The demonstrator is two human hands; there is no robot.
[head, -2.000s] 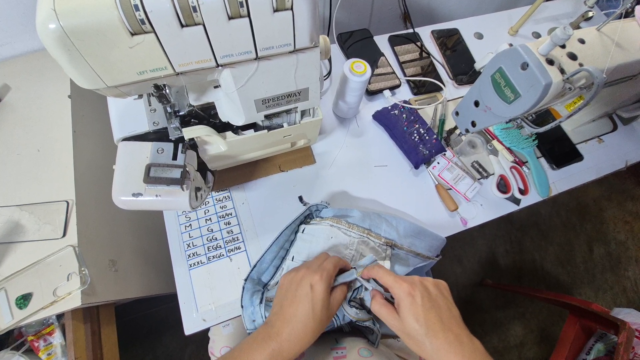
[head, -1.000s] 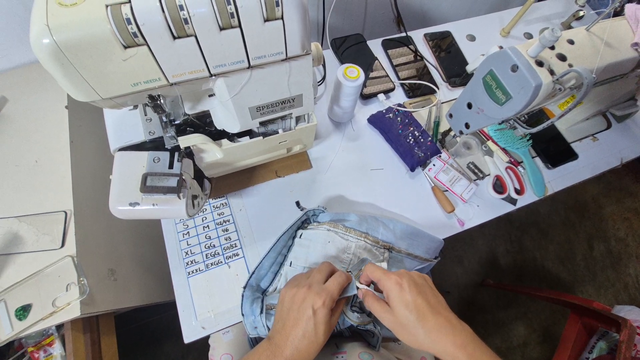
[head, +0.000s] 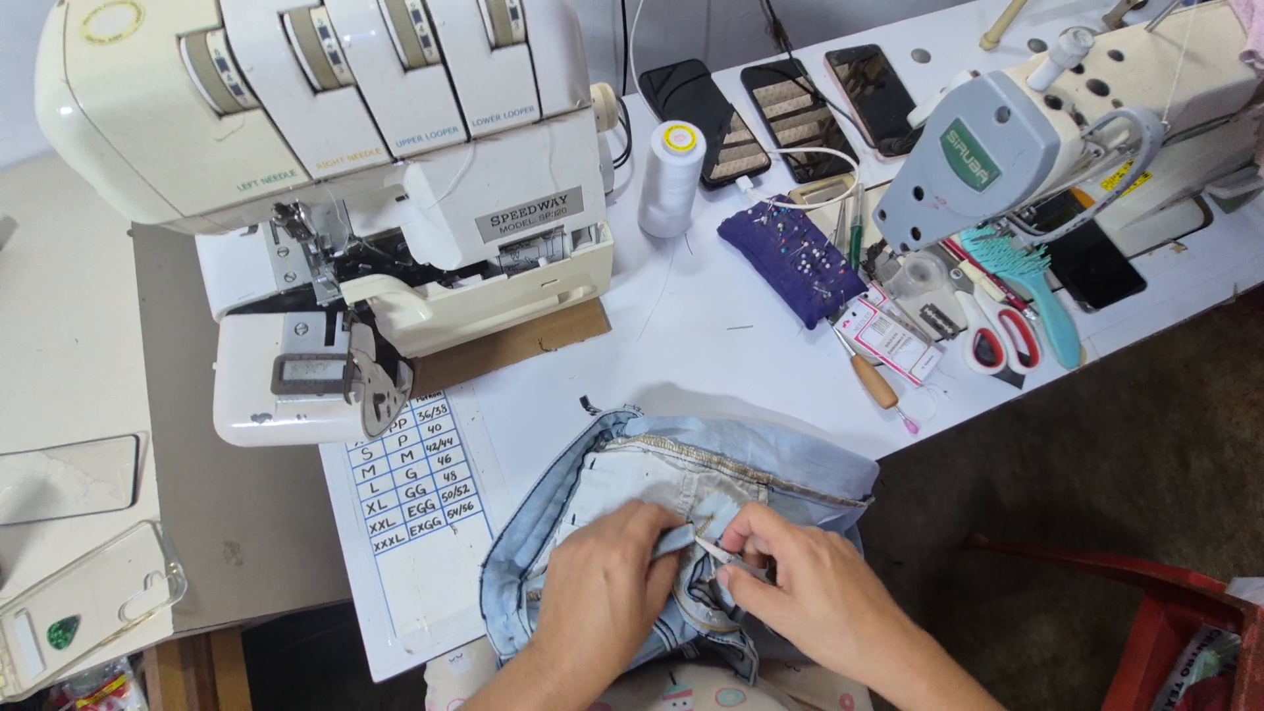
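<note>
A light blue denim garment (head: 810, 449), its inner seams showing, lies at the table's front edge and over the lap. My left hand (head: 617, 578) pinches a folded edge of the denim between thumb and fingers. Close on its right, my right hand (head: 790, 568) grips a small pale pointed tool (head: 713, 549), whose tip meets the denim by the left fingertips. What kind of tool it is cannot be told; the fingers hide most of it.
A serger (head: 494, 247) stands at the left, a sewing machine (head: 968, 158) at the right. Between them are a thread cone (head: 672, 183), a pincushion (head: 790, 259), phones (head: 874, 99), scissors (head: 997, 336) and a wooden-handled awl (head: 874, 382). A size chart (head: 415, 474) lies left of the denim.
The pale tool's pointed end now shows between the hands at the denim. Both hands stay at nearly the same place on the garment.
</note>
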